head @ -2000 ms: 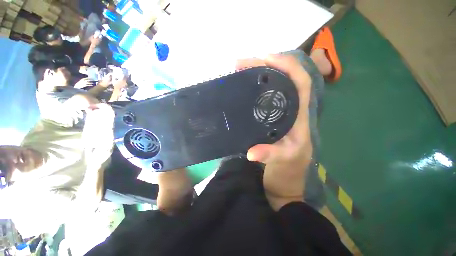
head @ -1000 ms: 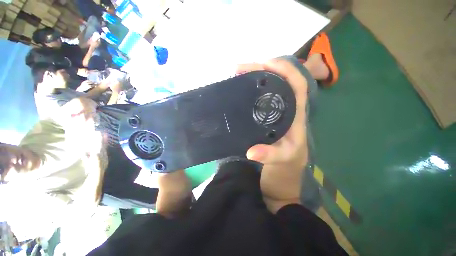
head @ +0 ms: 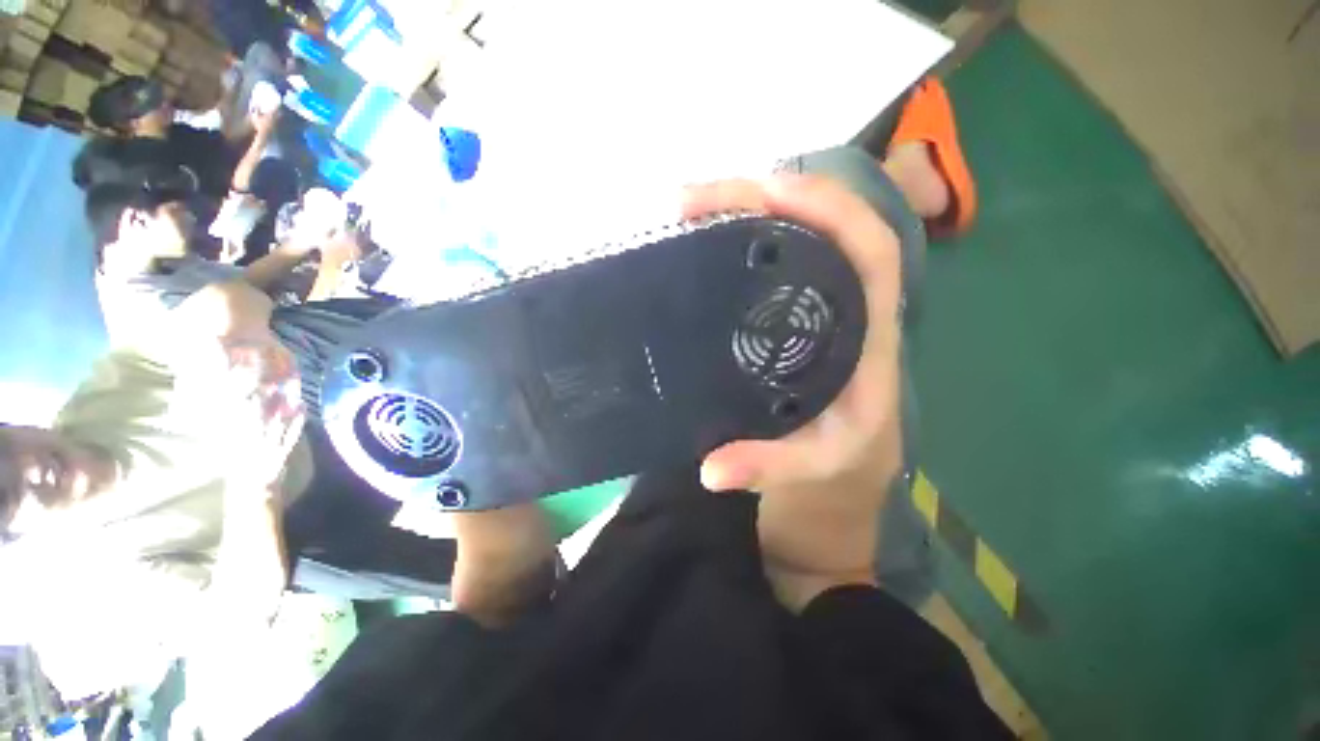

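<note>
The appliance unit is a long black oval held up in front of me, its flat bottom face towards the camera. It has a round vent grille near each end, small round feet beside the grilles and a faint label in the middle. My right hand wraps around the right end, thumb on the lower edge and fingers behind the upper edge. My left hand is under the left end; its fingers are mostly hidden behind the unit. The left end is partly washed out by glare.
A white table lies beyond, with a dark-blue object and blue-and-white boxes. Several seated people are at the left, one in a pale shirt close by. An orange shoe is on the green floor; cardboard lies at upper right.
The unit has tilted slightly, and a bright dotted line now shows along its upper edge. The left grille has shifted a little left. Both hands keep their hold.
</note>
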